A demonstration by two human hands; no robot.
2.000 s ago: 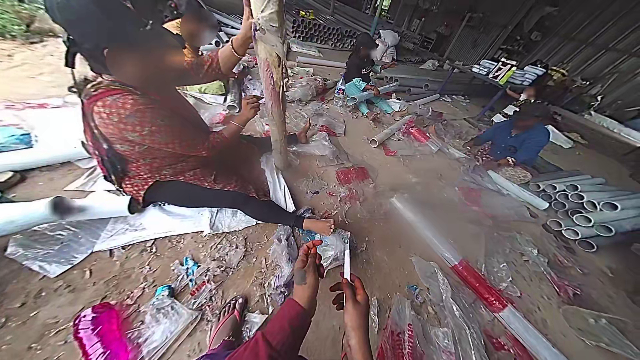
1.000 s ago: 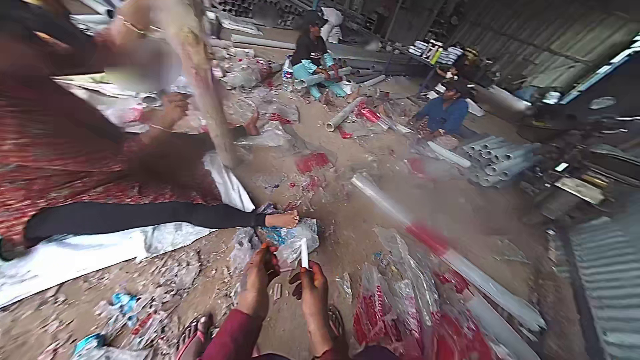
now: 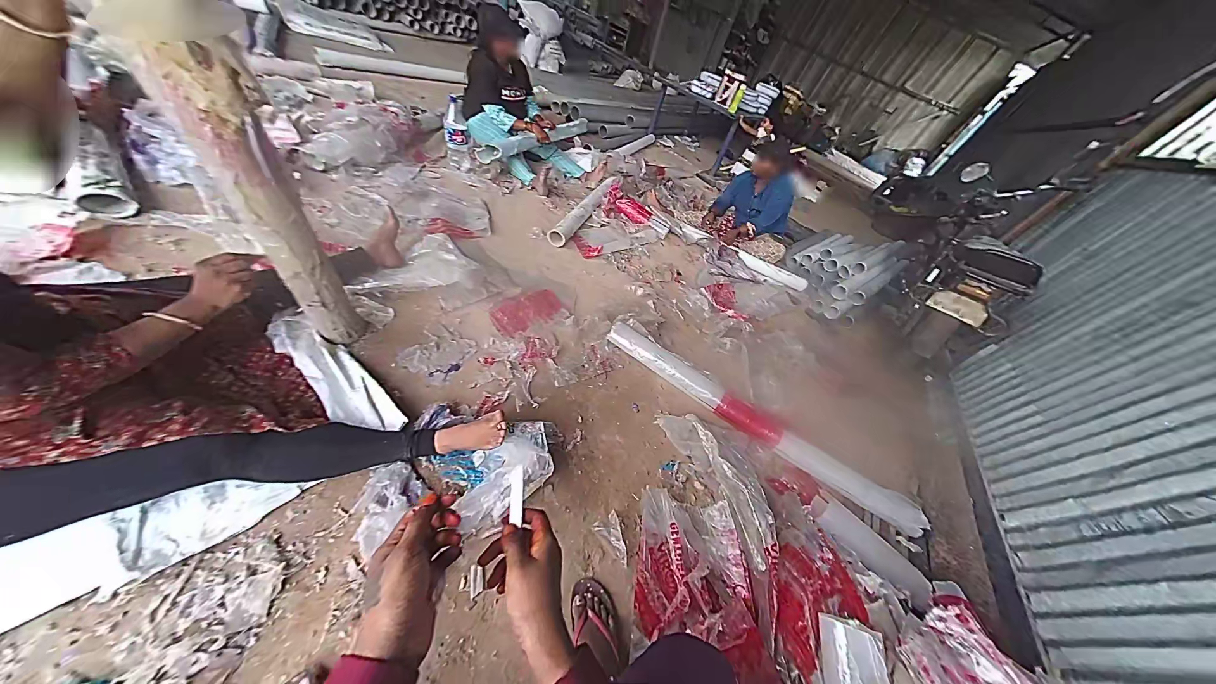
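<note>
My right hand (image 3: 532, 575) grips a thin white strip (image 3: 516, 496), which stands upright between thumb and fingers; its material is not clear. Close on its left, my left hand (image 3: 410, 560) is raised with fingers curled and thumb near the fingertips; whether something small is pinched there cannot be told. Beyond both hands lies crumpled clear plastic film (image 3: 503, 475) with blue bits, beside another person's bare foot (image 3: 472, 434). A pipe in white and red wrapping (image 3: 750, 418) lies on the ground to the right.
A wooden post (image 3: 275, 209) rises at left beside a seated person (image 3: 142, 380). Red-printed plastic bags (image 3: 703, 579) lie right of my sandalled foot (image 3: 596, 617). Two more people sit farther back among grey pipes (image 3: 845, 271). Corrugated metal sheeting (image 3: 1102, 408) and a motorcycle (image 3: 978, 252) stand at right.
The view has swung well to the right, bringing the metal sheeting into sight. My right hand still holds the white strip, with my left hand close by.
</note>
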